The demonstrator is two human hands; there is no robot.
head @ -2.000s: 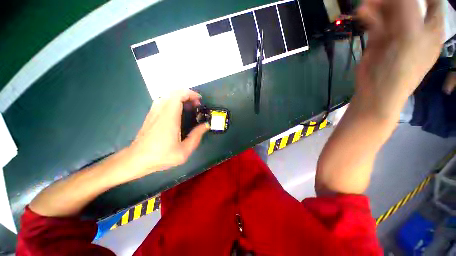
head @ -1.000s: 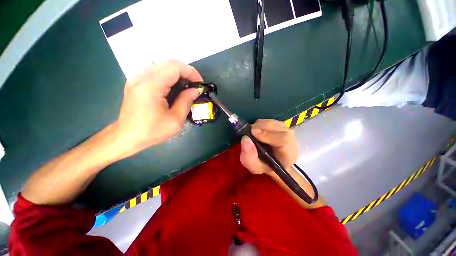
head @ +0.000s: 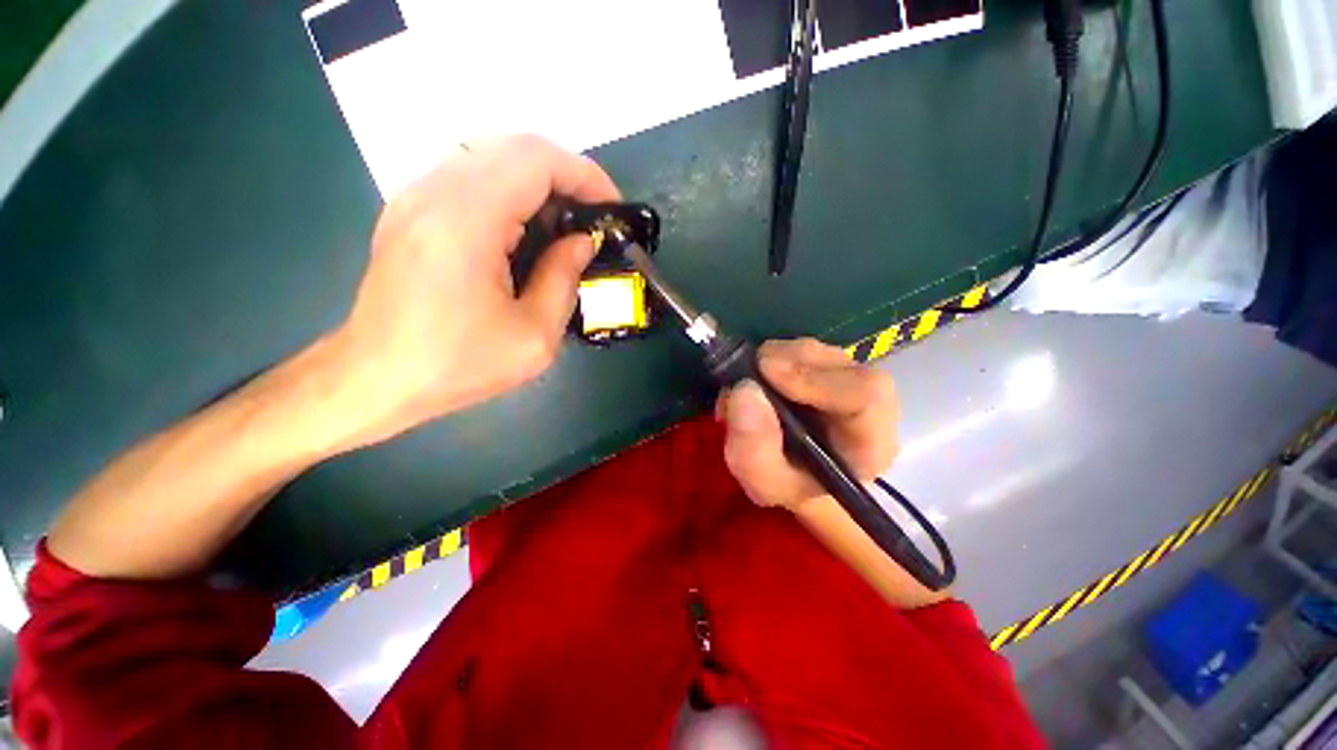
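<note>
The small black device housing (head: 639,223) is open on the green work surface. Its lower half holds the white battery (head: 613,303) with yellow edges. My left hand (head: 477,271) pinches the upper half between thumb and fingers, which hide part of it. My right hand (head: 814,418) holds the black handle of the soldering iron (head: 839,476). The iron's bare metal shaft points up and left, and its tip is at the upper case half beside my left fingertips. Whether the tip touches is too small to tell.
Beyond the device lies a white release liner (head: 543,73) with black adhesive pads (head: 359,27). Black tweezers (head: 792,147) lie partly across it. Black cables (head: 1056,161) hang at the upper right. Hazard tape (head: 924,322) lines the near table edge. Another person's light and dark clothing (head: 1188,249) shows at the right.
My right hand, raised at the upper right two seconds ago, now holds the soldering iron at the device. The upper case half is lifted more upright. Since one second ago little has changed besides the view shifting.
</note>
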